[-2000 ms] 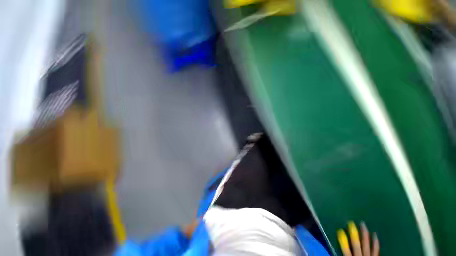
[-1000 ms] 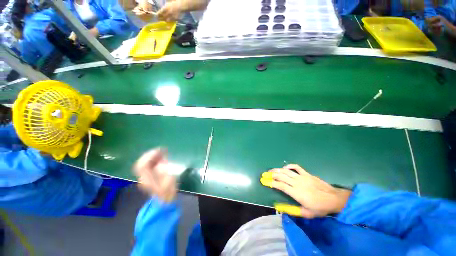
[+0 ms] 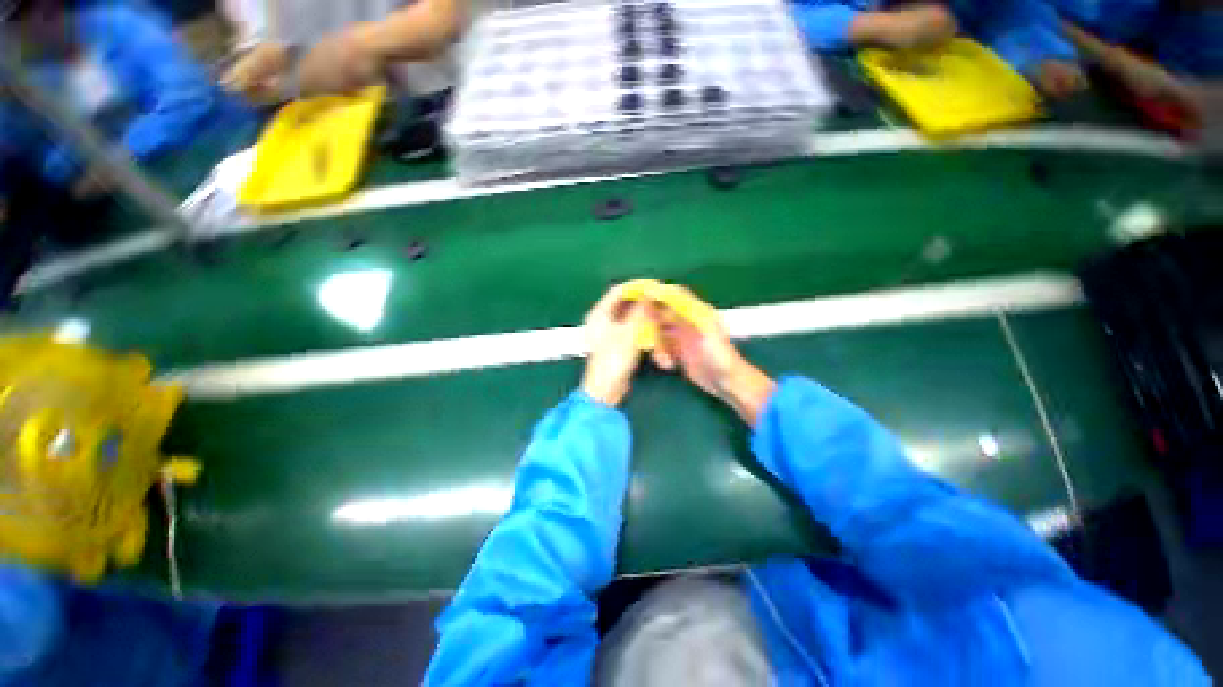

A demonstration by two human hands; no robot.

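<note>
My left hand (image 3: 613,346) and my right hand (image 3: 700,352) are together over the white strip (image 3: 470,352) of the green conveyor belt (image 3: 402,450), straight ahead of me. Yellow finger cots (image 3: 667,295) show on my right hand's fingers, which touch the left hand. The picture is blurred, and whether anything is held between the hands cannot be told.
A yellow fan (image 3: 74,450) stands at the left. Several black round parts (image 3: 613,209) lie on the far belt. Across are clear blister trays (image 3: 630,150) and yellow bins (image 3: 311,150), with people in blue smocks. Black trays (image 3: 1164,342) are at the right.
My hands have come together and moved forward over the white strip; before, they were apart, the right one flat on the belt. The view has swung right, bringing in the black trays.
</note>
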